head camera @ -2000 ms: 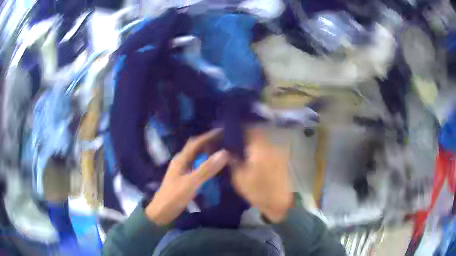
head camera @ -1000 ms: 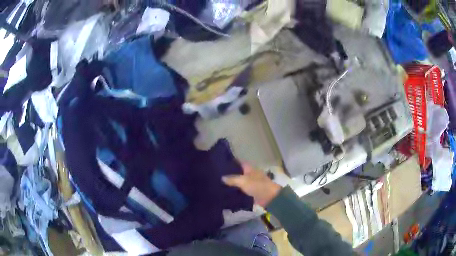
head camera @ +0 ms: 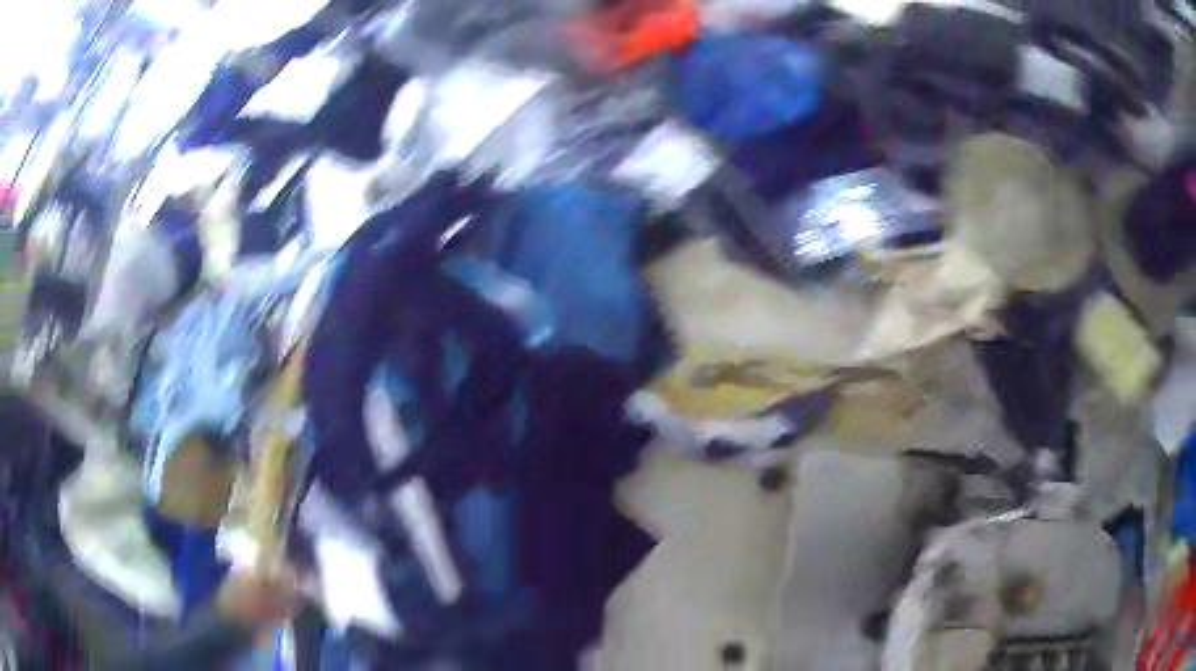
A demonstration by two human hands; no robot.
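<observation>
Navy cut pieces point(head camera: 564, 459) lie heaped in the centre-left, with a mid-blue panel point(head camera: 577, 269) at the top and white strips point(head camera: 426, 537) on them. The view is strongly blurred. A small blurred hand, apparently my left hand point(head camera: 260, 596), shows at the lower left, beside the heap, with a dark sleeve. Its fingers and anything in them cannot be made out. My right hand is not in view.
A worn greyish machine point(head camera: 1016, 577) stands at the lower right on the pale table point(head camera: 695, 551). Yellowish scraps point(head camera: 735, 384) lie behind. A shiny clear plastic bag point(head camera: 853, 220) and a blue bundle point(head camera: 748, 85) lie farther back. Light-blue cloth point(head camera: 197, 367) lies at the left.
The view has swung, so the heap shows farther right and the machine lower. My right hand has left the picture from the navy pieces. A blurred hand now shows at the lower left.
</observation>
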